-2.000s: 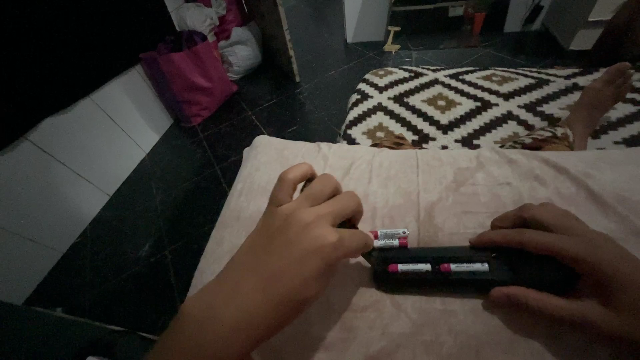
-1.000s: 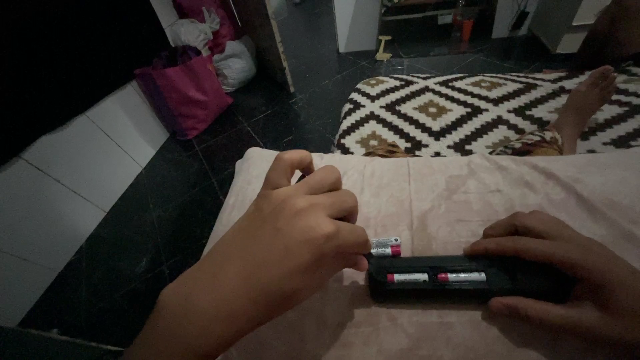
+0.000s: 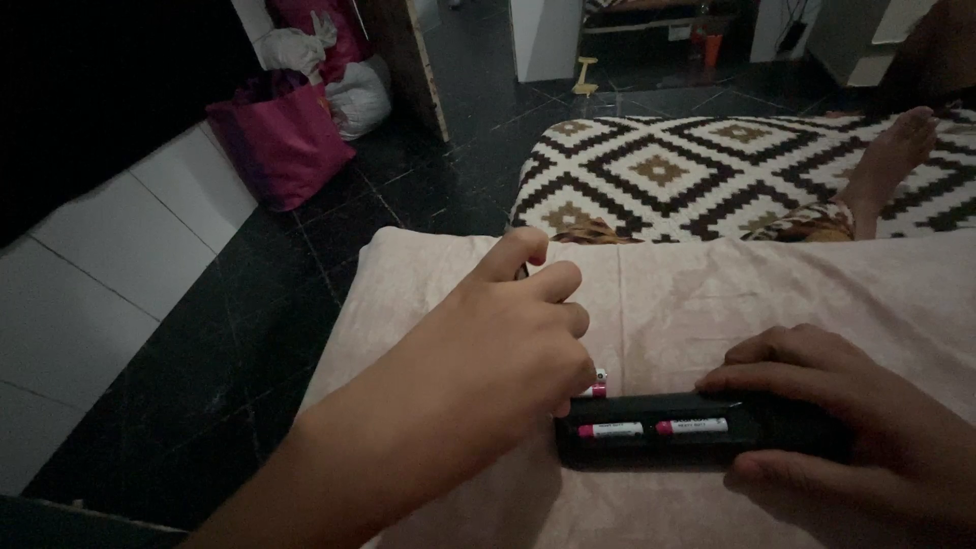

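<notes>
A black plastic device (image 3: 671,454) with an open compartment lies on the pink cushion or blanket. Two small cylindrical batteries, one at the left (image 3: 610,430) and one at the right (image 3: 692,425), lie end to end in it. My right hand (image 3: 846,412) grips its right part between thumb and fingers. Just behind its left end are loose batteries (image 3: 598,383), partly covered by my left hand (image 3: 526,328). The left fingers are curled, with a small dark object (image 3: 521,271) partly visible under the index finger; the rest of it is hidden.
Beyond the pink fabric (image 3: 671,305) is a diamond-patterned cover (image 3: 656,171) with a person's bare foot (image 3: 892,156) on it. A magenta bag (image 3: 286,145) and white bags (image 3: 358,99) stand on the dark tiled floor at the left, near a door edge (image 3: 427,76).
My left hand covers more of the loose batteries than two seconds ago. My right hand still grips the black device, and the two batteries remain in its compartment.
</notes>
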